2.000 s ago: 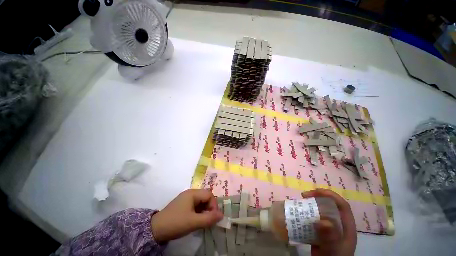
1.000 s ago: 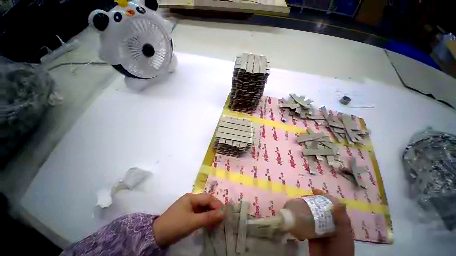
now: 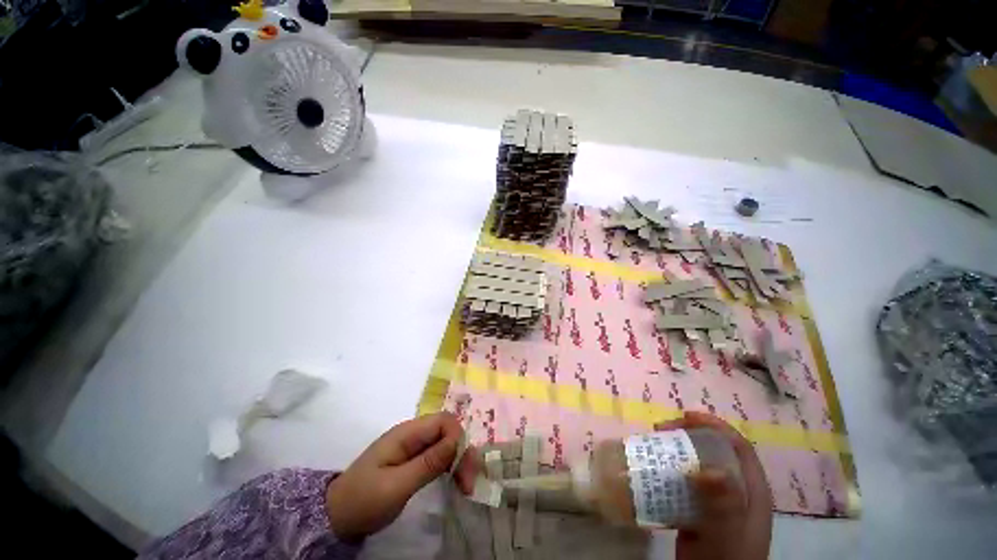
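Note:
My right hand (image 3: 724, 492) is closed around a clear squeeze bottle (image 3: 661, 477) with a white printed label. Its pale nozzle points left, its tip close to a small grey strip (image 3: 484, 492) at the fingertips of my left hand (image 3: 399, 473). My left thumb and finger pinch the strip. Several grey strips (image 3: 527, 514) lie loose and overlapping below the nozzle at the front of the pink board (image 3: 596, 405). A low stack of strips (image 3: 507, 287) sits on the board's left edge, with a tall stack (image 3: 535, 175) behind it.
Loose strips (image 3: 695, 312) lie on the board's right part. A crumpled white tissue (image 3: 282, 396) lies left of the board. A panda-faced fan (image 3: 290, 98) stands back left. Plastic bags are at far right (image 3: 946, 350) and far left (image 3: 49, 235). A small dark cap (image 3: 747, 206) lies behind the board.
The bottle has tilted and moved left, bringing its nozzle back to my left fingertips. My left hand has shifted slightly left and now pinches a strip. The view has shifted slightly.

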